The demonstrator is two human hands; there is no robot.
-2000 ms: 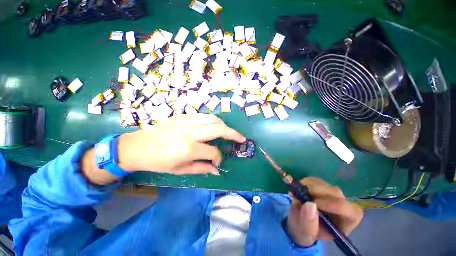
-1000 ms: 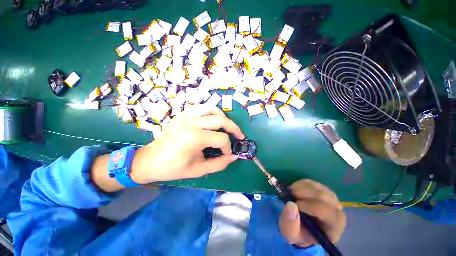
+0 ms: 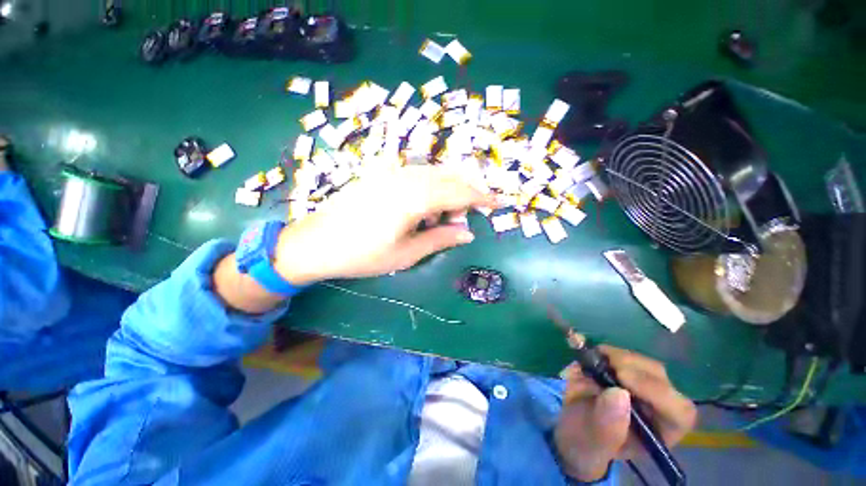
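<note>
A small dark device unit with a circuit board [image 3: 483, 285] lies on the green mat, touched by neither hand. My right hand [image 3: 622, 408] holds the soldering iron [image 3: 608, 372], its tip pointing up-left, a little right of the unit. My left hand [image 3: 399, 214] is above the near edge of the pile of white battery cells [image 3: 427, 128], up-left of the unit. Its fingers reach right over the cells. Whether they pinch a cell cannot be told. Solder wire [image 3: 389, 302] lies on the mat below my left hand.
A fan [image 3: 669, 193] stands right of the pile, with a round tan pot [image 3: 760, 275] beside it. A white-handled blade [image 3: 646, 290] lies nearby. A solder spool [image 3: 100, 207], a unit with a cell [image 3: 191, 157] and dark units in a row [image 3: 249, 30] lie left. A blue sleeve [image 3: 28, 256] shows at left.
My left hand has let go of the unit and moved up to the pile. The iron has drawn back from the unit to the right. The camera view has shifted.
</note>
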